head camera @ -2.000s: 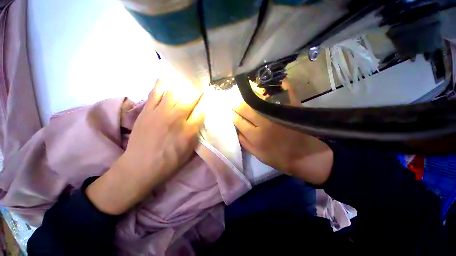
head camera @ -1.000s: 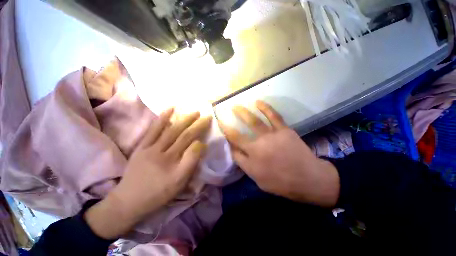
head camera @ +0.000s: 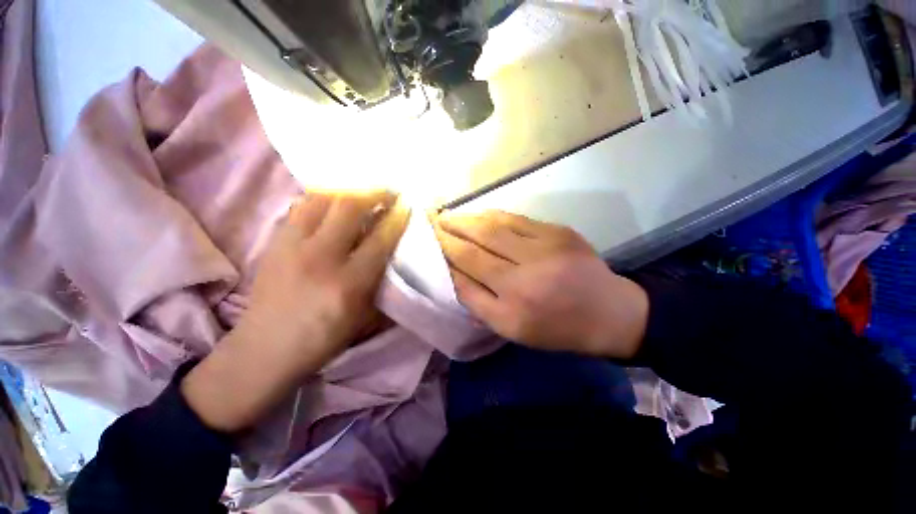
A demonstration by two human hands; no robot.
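Note:
Dusty-pink garment cloth lies heaped left of the machine head and hangs over the table's front edge. A pink band with a pale lining side curves between my hands, below the glaring lamp light. My left hand lies on the cloth and the band's left side, fingertips towards the machine foot. My right hand has its fingers together on the band's right side, at the table edge. The fingertips of my left hand are washed out by the light. The sewing machine head is above my hands; the needle is lost in glare.
White strips lie on the machine bed at the upper right. The white table has a grey front edge. Blue plastic crates with pink pieces and something red stand below at the right. Dark-clothed lap and sleeves fill the bottom.
Against one second ago, my hands have closed in on the band, my left fingers are less spread, and the garment heap has shifted up. The view moved off the machine head since two seconds ago.

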